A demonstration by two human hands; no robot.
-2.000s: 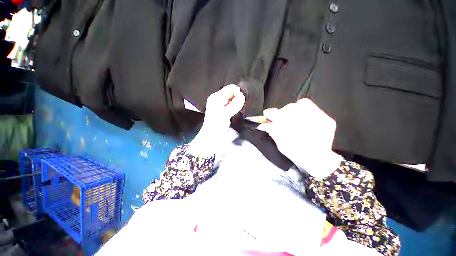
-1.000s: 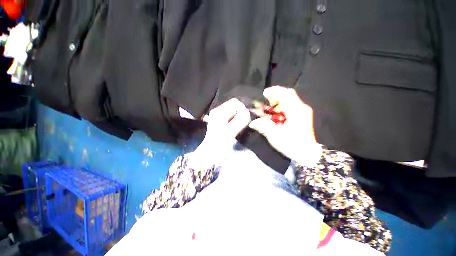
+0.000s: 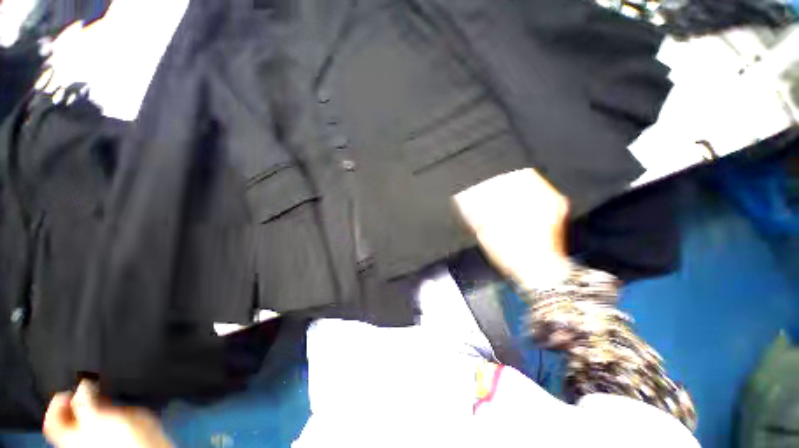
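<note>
A black suit jacket [image 3: 377, 131] lies spread in front of me, with a row of front buttons [image 3: 348, 164] and pocket flaps [image 3: 460, 150] on both sides. My left hand [image 3: 96, 422] is at the lower left, cut off by the bottom edge, its fingertips pinching the end of a long black sleeve [image 3: 131, 289]. My right hand [image 3: 517, 219] is on or just over the jacket's lower right front, near the hem. It is blurred and overexposed, with its fingers bent down out of sight. No snips can be seen in it.
Another black jacket [image 3: 26, 254] with one button lies at the far left. The white tabletop [image 3: 718, 105] shows at the right, with a dark hook on its edge. Thin black shapes [image 3: 727, 13] lie upper right. The blue floor [image 3: 727, 289] and a greenish object [image 3: 771, 402] are lower right.
The view has shifted, showing more of the jacket and the table's right side; the blue crates are out of view. My hands have moved wide apart. The red-handled snips no longer show.
</note>
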